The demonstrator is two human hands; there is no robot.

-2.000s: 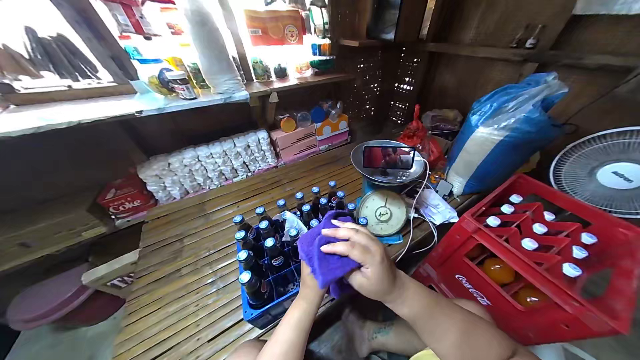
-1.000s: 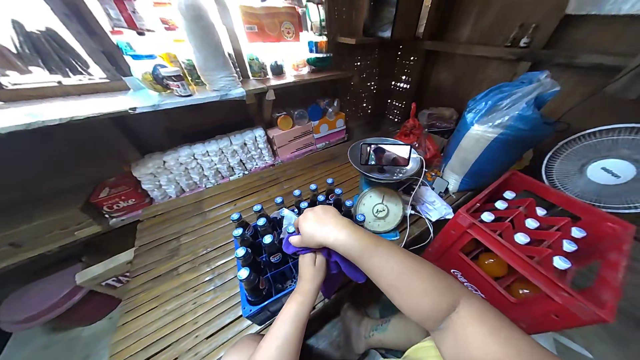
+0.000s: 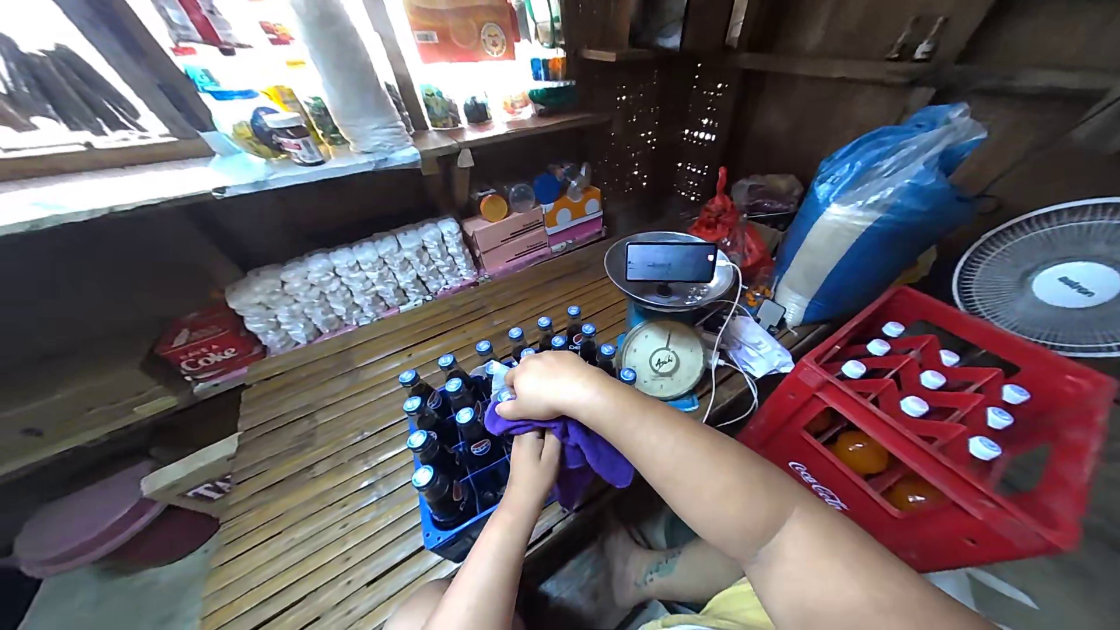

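A blue plastic crate [image 3: 437, 540] with several capped dark glass soda bottles [image 3: 472, 435] upright in its cells stands on the bamboo-slat table [image 3: 306, 464]. Over the crate's right part, my right hand [image 3: 549, 385] rests on a purple cloth [image 3: 586, 455] with its fingers closed on it, by a bottle top. My left hand [image 3: 532, 459] is just below, against the cloth's underside; its fingers are largely hidden, and so is whatever they hold. The cloth hangs down to the right of the crate.
Behind the crate's right side stands a dial scale [image 3: 662, 359] with a phone [image 3: 670, 262] on its pan and white cables beside it. A red crate of bottles [image 3: 875, 516] is at the right, near a fan [image 3: 1050, 276] and a blue sack [image 3: 875, 210]. Wrapped white packs [image 3: 350, 284] line the back.
The purple cloth was bunched up between both hands above the crate's right edge two seconds ago. My hands have since moved left and lower over the bottles, and the cloth now hangs down.
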